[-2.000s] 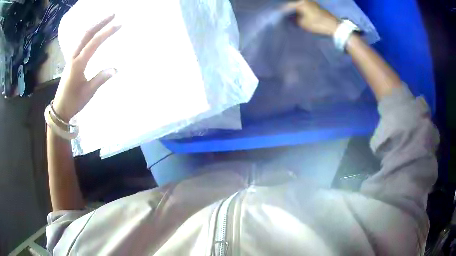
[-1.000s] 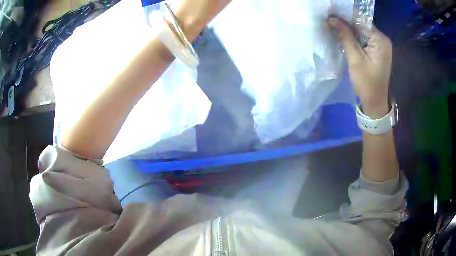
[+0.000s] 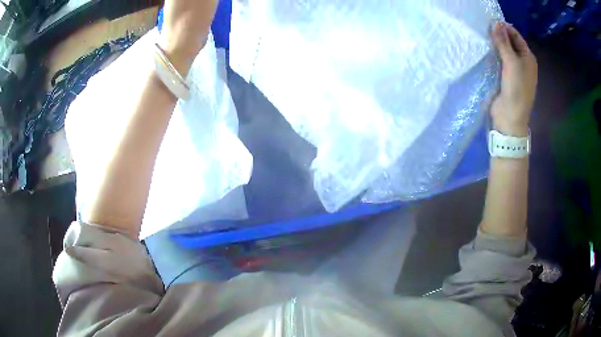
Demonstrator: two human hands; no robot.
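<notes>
A whitish, see-through bubble bag (image 3: 375, 79) is spread over the blue bin (image 3: 277, 230). My right hand (image 3: 515, 79) holds its right edge between thumb and fingers. A second dimpled, bluish layer shows beneath it at the right. My left hand is cut off by the top edge; only the wrist and forearm show, so its grip is hidden. A bright white stack of bubble bags (image 3: 118, 138) lies at the left, over the bin edge and bench, under my left forearm.
A worn wooden bench (image 3: 99, 33) at the upper left holds tangled black cables (image 3: 72, 82). Dark blue items (image 3: 560, 20) lie at the upper right, and something green is at the right edge.
My left hand has left the stack and moved up out of view. My right hand has come out to the right with a bubble bag, which is now spread wider over the bin.
</notes>
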